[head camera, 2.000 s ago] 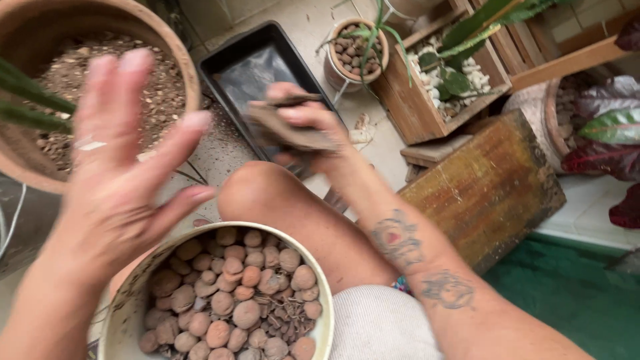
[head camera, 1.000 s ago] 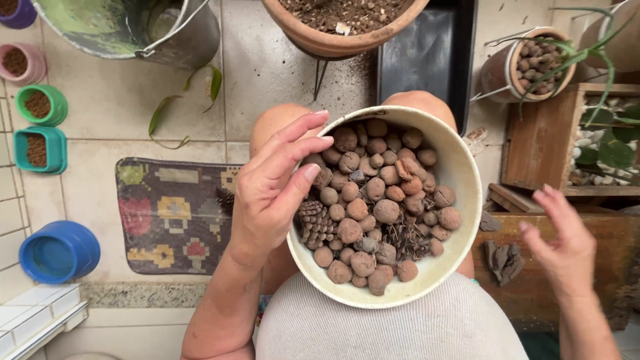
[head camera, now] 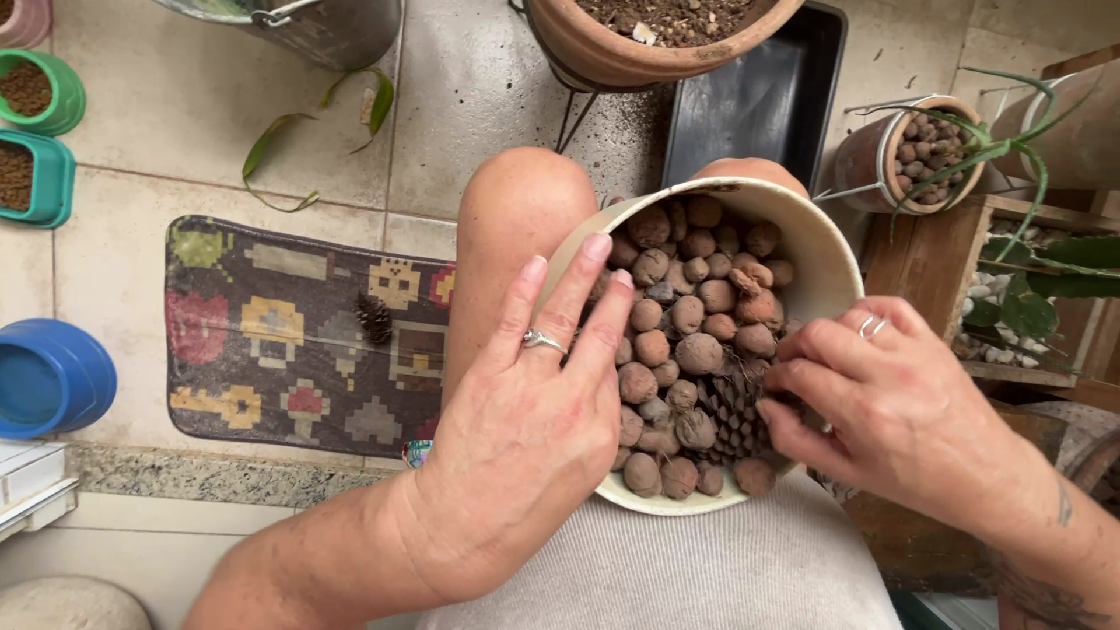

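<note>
A cream-coloured round pot (head camera: 836, 229) of brown clay balls (head camera: 699, 354) rests on my lap, tilted. Spread over its left rim, my left hand (head camera: 534, 394) wears a ring and has its fingertips on or just above the balls, holding nothing. My right hand (head camera: 862, 385) reaches over the right rim with bent fingers beside a pine cone (head camera: 728, 416) that lies among the balls. Its fingertips are partly hidden, so whether they pinch anything cannot be told. Another pine cone (head camera: 374, 317) lies on a patterned mat (head camera: 289, 350).
A terracotta pot of soil (head camera: 674, 63) stands ahead beside a black tray (head camera: 761, 114). To the right are a potted plant (head camera: 936, 162) and a wooden crate (head camera: 927, 262). A metal bucket (head camera: 350, 35), blue bowl (head camera: 52, 376) and small green pot (head camera: 66, 92) stand to the left.
My right hand has moved from beyond the pot's right side to inside its rim. The pine cone that was at the left among the balls now lies at the lower right.
</note>
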